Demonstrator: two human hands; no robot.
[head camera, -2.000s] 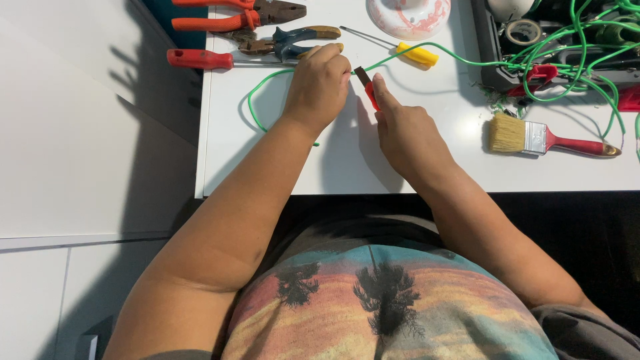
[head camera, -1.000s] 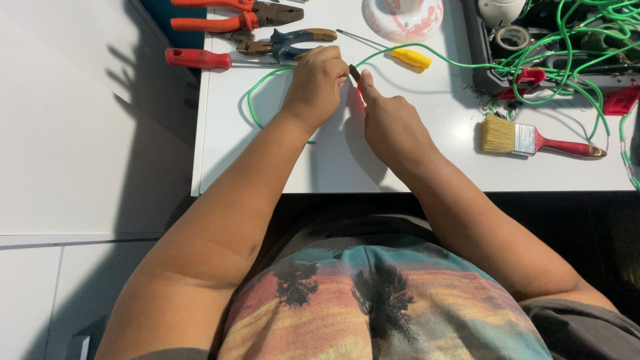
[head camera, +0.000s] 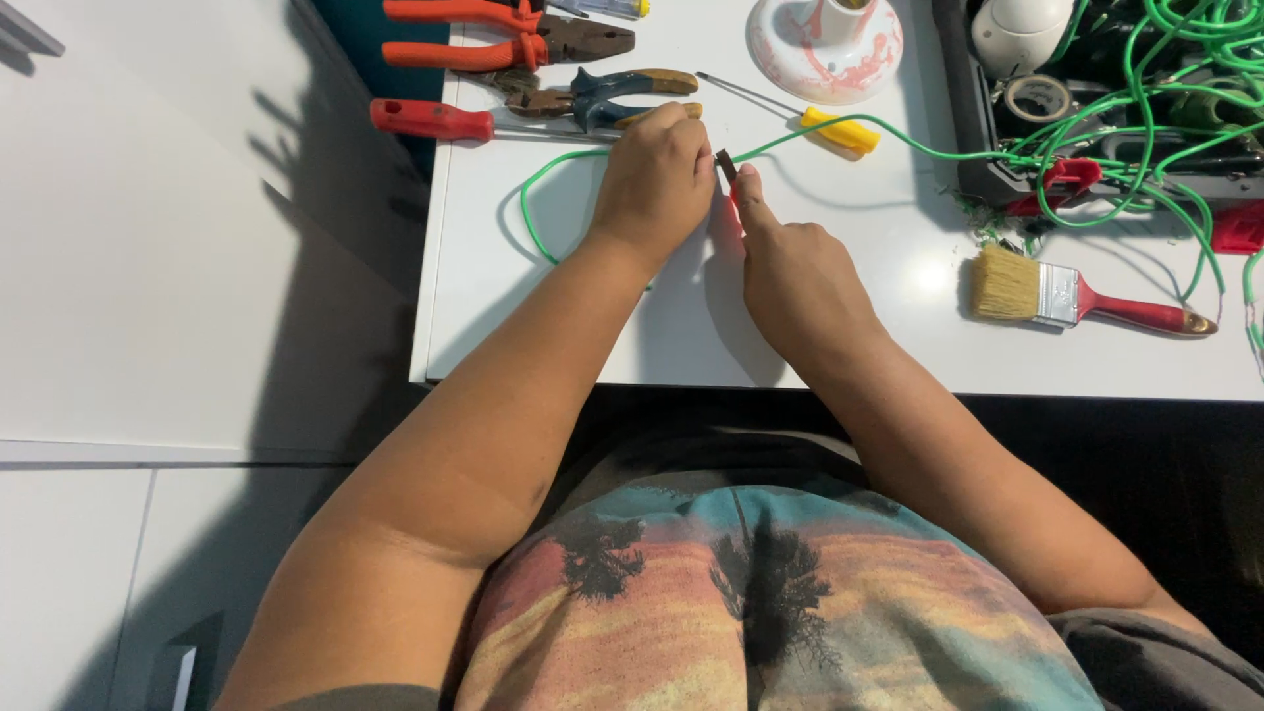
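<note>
My left hand (head camera: 656, 183) is closed around a green insulated wire (head camera: 894, 131), just below the blue-handled pliers (head camera: 602, 101). The wire loops out on the hand's left side and runs right to the tool box. My right hand (head camera: 805, 272) grips a small tool with a dark flat blade (head camera: 727, 166) and a red handle, mostly hidden by the fingers; its kind I cannot tell. The thumb or finger lies along the tool, and the blade's tip is by the wire, close to my left fingers. A yellow-handled screwdriver (head camera: 841, 132) lies above right.
Orange-handled pliers (head camera: 513, 38) and a red-handled screwdriver (head camera: 432, 119) lie at the upper left. A white round fixture (head camera: 825, 49) stands at the back. At right are a black tool box (head camera: 973, 179) with tangled green wire, and a paintbrush (head camera: 1086, 291). The white table's edge (head camera: 612, 380) is near me.
Both hands remain close together at the wire. The dark blade in my right hand has tilted a little compared with two seconds ago.
</note>
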